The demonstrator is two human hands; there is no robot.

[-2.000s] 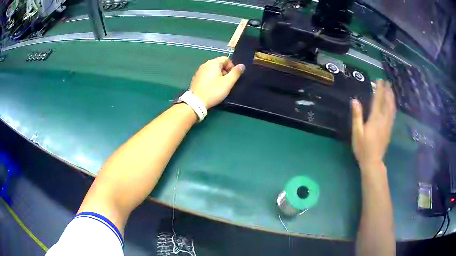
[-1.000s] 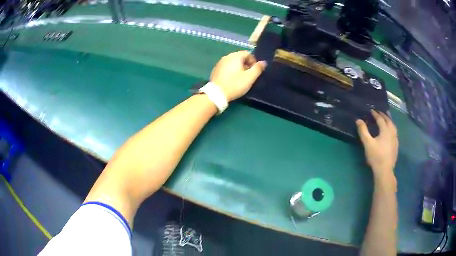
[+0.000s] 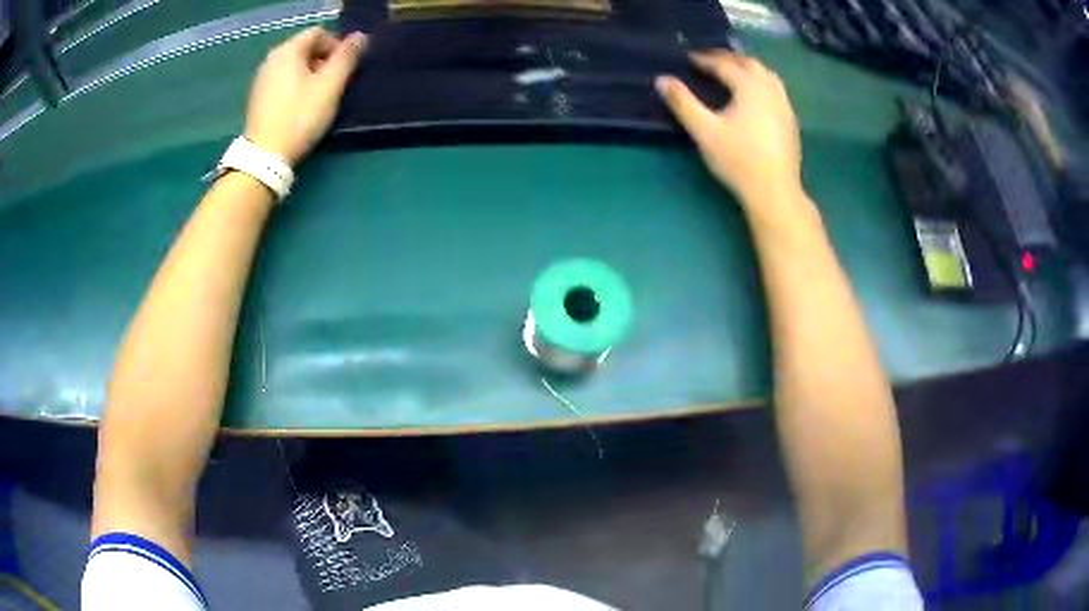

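The black base board [image 3: 478, 90] lies across the top of the view, with a pale scuff on its surface. The yellow stop bar [image 3: 502, 7] shows at the top edge, partly cut off. My left hand [image 3: 305, 90] is at the board's left edge, fingers curled and thumb pointing towards the board; whether it grips the edge or a small thing is unclear. My right hand [image 3: 743, 119] is at the board's right end, thumb and fingers apart, no object visible in it. The solder wire spool [image 3: 582, 313], with a green flange, stands on the green bench in front of the board.
The green bench [image 3: 418, 239] ends at a brown front edge. At the right are a sponge tray [image 3: 943, 260] and a grey box [image 3: 1015, 197] with a red light and cables. Dark racks [image 3: 908, 42] stand at the back right. A silver rail [image 3: 179, 42] runs at the upper left.
The view has turned and tipped downward, so the board sits higher and straighter and the column has left the picture. My right hand came down to the board's right end; my left stays at its left edge.
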